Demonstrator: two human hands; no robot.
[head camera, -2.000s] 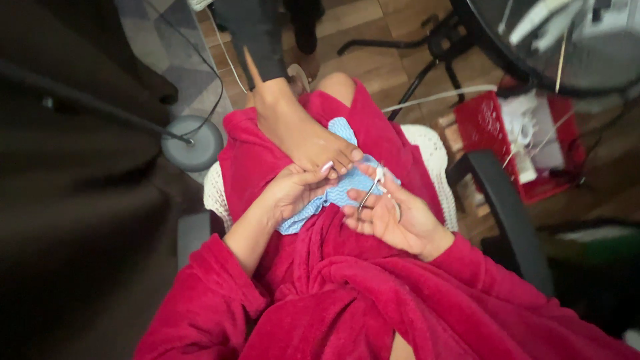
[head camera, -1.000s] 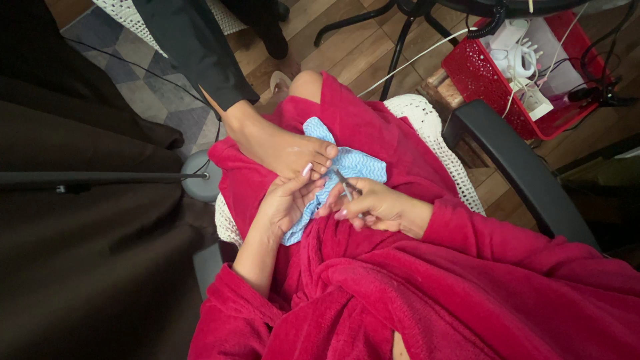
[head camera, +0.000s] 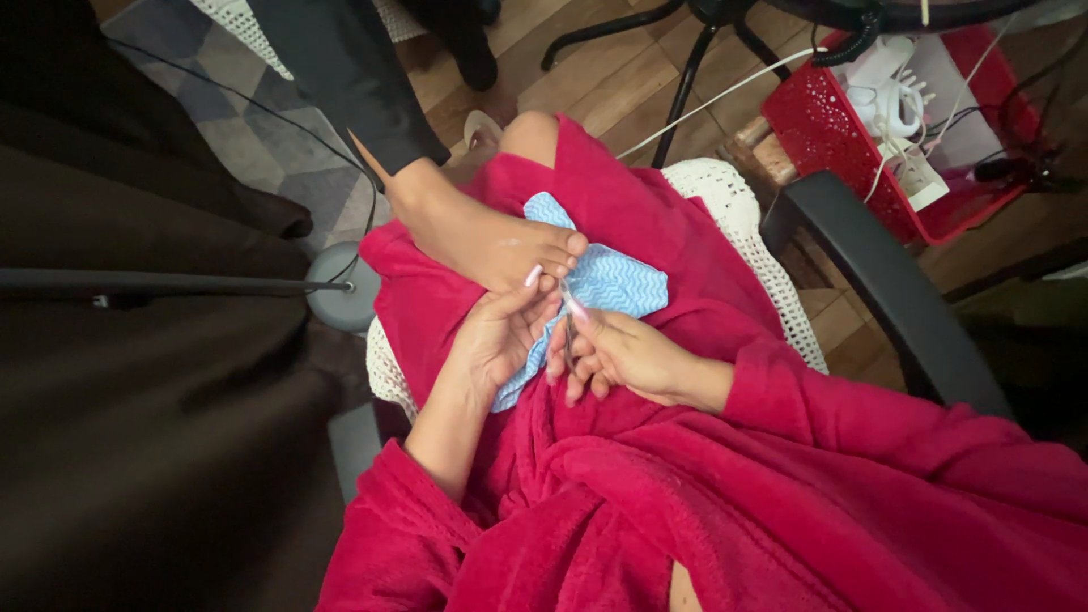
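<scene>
Another person's bare foot (head camera: 489, 242) rests across my lap, on my red robe and a blue-and-white wavy-patterned cloth (head camera: 616, 280). My left hand (head camera: 506, 336) grips the smaller toes, its thumb on top and its fingers below. In my right hand (head camera: 616, 348) is a slim metal cutting tool, nippers or small scissors (head camera: 569, 327), with its tip touching or very close to a small toe. My right thumb and fingers partly cover the tool, so its exact kind and whether its blades are apart cannot be told.
Black chair armrests (head camera: 884, 289) flank me over a white crocheted cover (head camera: 722, 204). A grey round lamp base (head camera: 344, 285) with a dark pole stands left, beside dark curtains (head camera: 127, 408). A red basket (head camera: 824, 127) holds white devices and cables. A white cord (head camera: 722, 98) crosses the wooden floor.
My right hand, palm up and apart from the toes two seconds ago, has turned over and brought the metal tool to a small toe. My left hand stays at the toes.
</scene>
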